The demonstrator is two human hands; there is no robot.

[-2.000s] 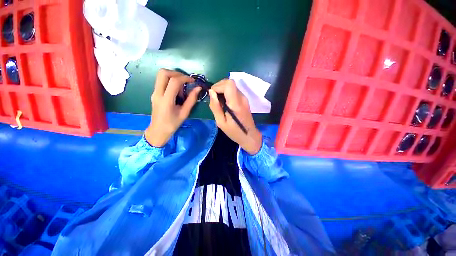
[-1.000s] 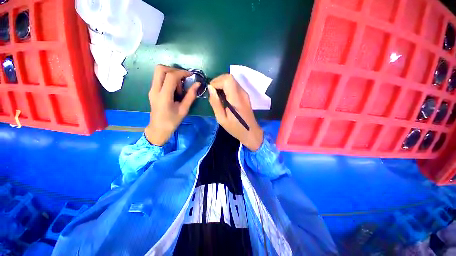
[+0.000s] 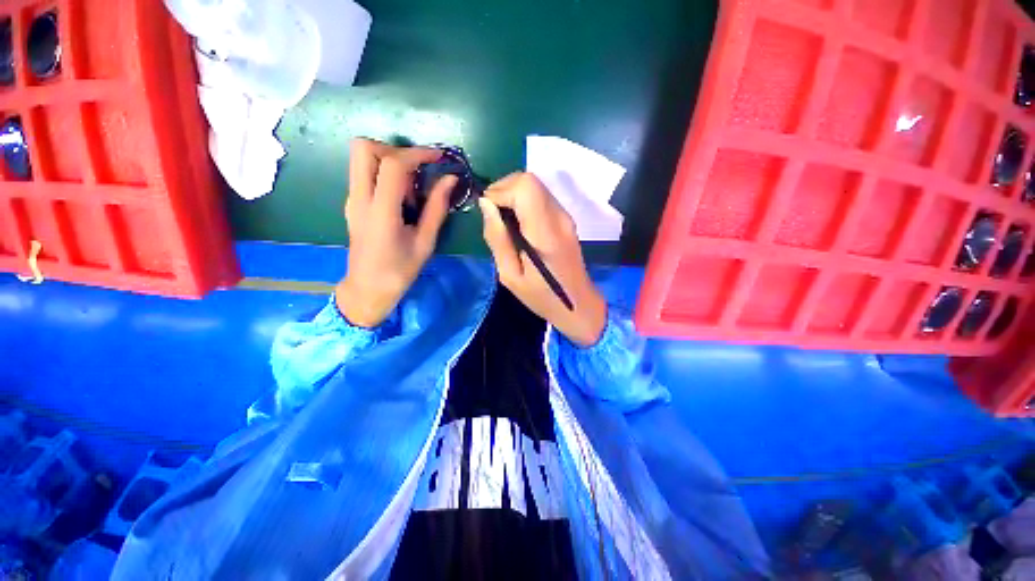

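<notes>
My left hand (image 3: pixel 389 221) is bare and holds a dark round watch case (?) (image 3: pixel 445 178) with a shiny rim between thumb and fingers, over the green bench. My right hand (image 3: pixel 543 250) is bare and holds a thin black stick, a brush or tweezers (?) (image 3: pixel 530 252), like a pen. Its tip end points at the right edge of the disc; the very tip is too small to tell. A flat white paper or cloth (image 3: pixel 577 185) lies just beyond my right hand. Fingers hide part of the disc.
A red foam tray (image 3: pixel 196 148) at left and another (image 3: pixel 713 148) at right have square pockets, several with dark round pieces. Crumpled white wipes (image 3: pixel 244 148) and a translucent white container (image 3: pixel 341 42) lie upper left. A yellow strip (image 3: pixel 34 262) is on the left tray. Blue stools (image 3: pixel 148 490) stand below.
The disc's face looked bright bluish one second ago and now looks dark. Both hands keep their holds and have shifted only slightly. The trays and wipes have shifted a little in the view.
</notes>
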